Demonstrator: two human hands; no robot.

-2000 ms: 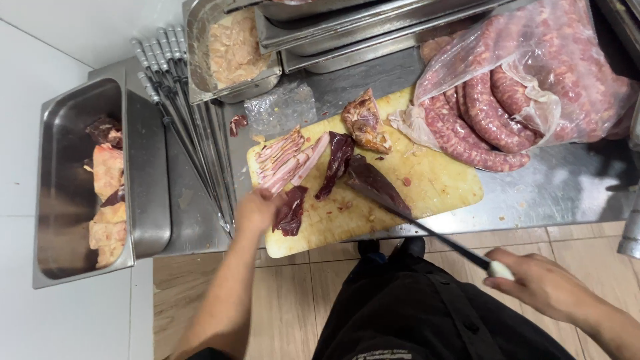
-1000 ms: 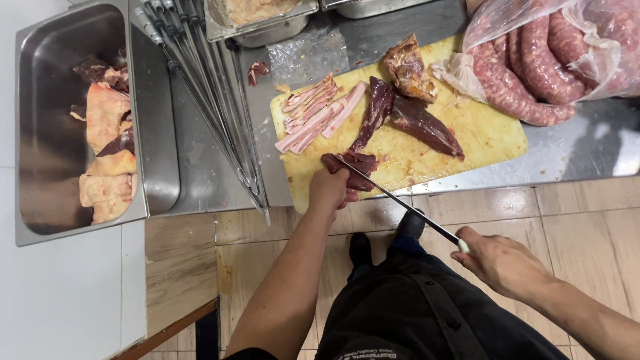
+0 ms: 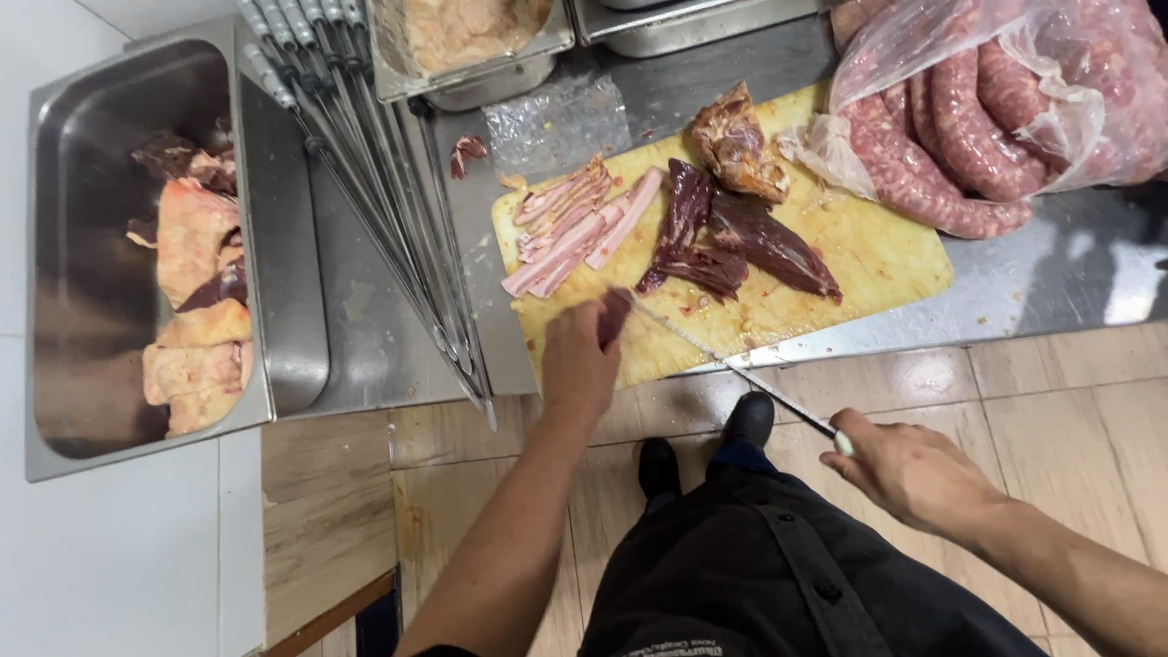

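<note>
My left hand (image 3: pixel 581 351) grips a small piece of dark red meat (image 3: pixel 616 315) over the left front part of a yellow cutting board (image 3: pixel 858 283). In my right hand (image 3: pixel 899 465) is the pale handle of a long knife (image 3: pixel 730 363), whose blade points toward the piece in my left hand. Strips of bacon (image 3: pixel 579 224) lie at the board's left. Right of them are dark red meat pieces (image 3: pixel 684 224), a larger dark piece (image 3: pixel 771 242) and a browned, seasoned chunk of meat (image 3: pixel 737 146) behind.
A deep steel pan (image 3: pixel 287 246) with meat pieces stands at left. Metal skewers (image 3: pixel 383 228) lie beside it. Behind are a steel pan of pale food (image 3: pixel 474 73), clear plastic film (image 3: pixel 561 128) and a meat scrap (image 3: pixel 467 155). Thick raw sausages (image 3: pixel 958 137) in a plastic bag overlap the board's right.
A strip of dark meat now lies beside the other dark pieces, where the board showed bare a second ago. My left hand now holds a smaller piece, left of the knife's tip.
</note>
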